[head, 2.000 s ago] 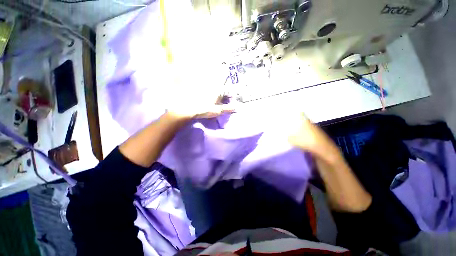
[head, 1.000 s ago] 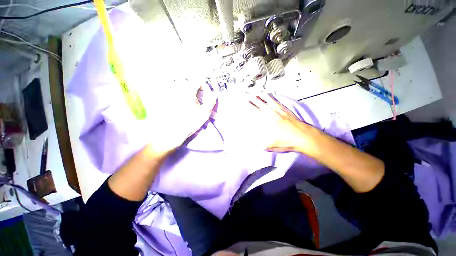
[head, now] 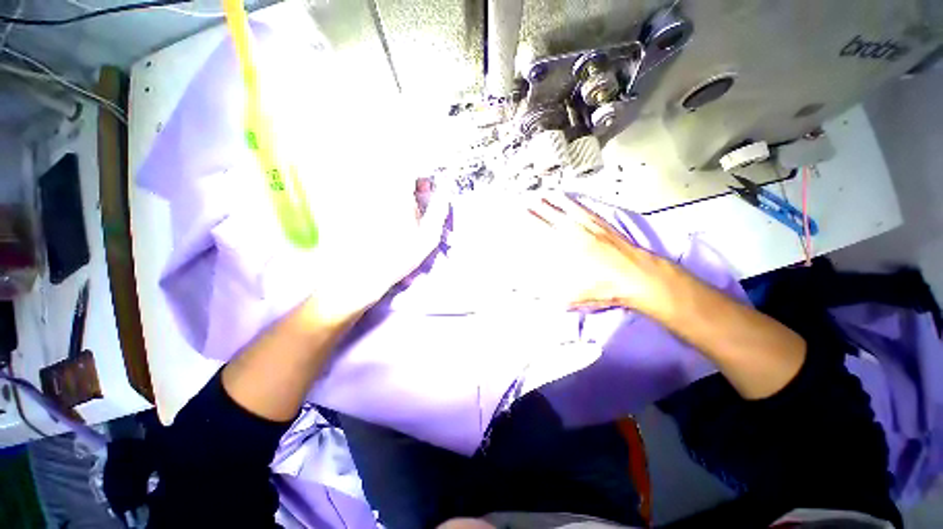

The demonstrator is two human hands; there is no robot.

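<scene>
A large lilac garment panel (head: 414, 367) spreads over the machine table and hangs over its front edge to my lap. My left hand (head: 388, 248) lies on the cloth left of the needle area, mostly washed out by the lamp glare. My right hand (head: 595, 258) lies on the cloth right of the needle area, fingers spread and pointing at the machine. The sewing machine (head: 662, 93) stands at the top. Its presser foot and needle are lost in glare, so I cannot tell how the cloth sits there.
A yellow-green lamp arm (head: 271, 155) reaches down at left. Blue thread snips (head: 776, 205) and a pink thread (head: 807, 212) lie at the right of the white table (head: 863, 191). A side table at left holds a black phone (head: 64, 219). More lilac cloth (head: 894, 382) lies at right.
Both hands have moved from the table's front edge up beside the needle area, with the panel now spread flatter. In the last second the hands have barely shifted; the view has tilted slightly.
</scene>
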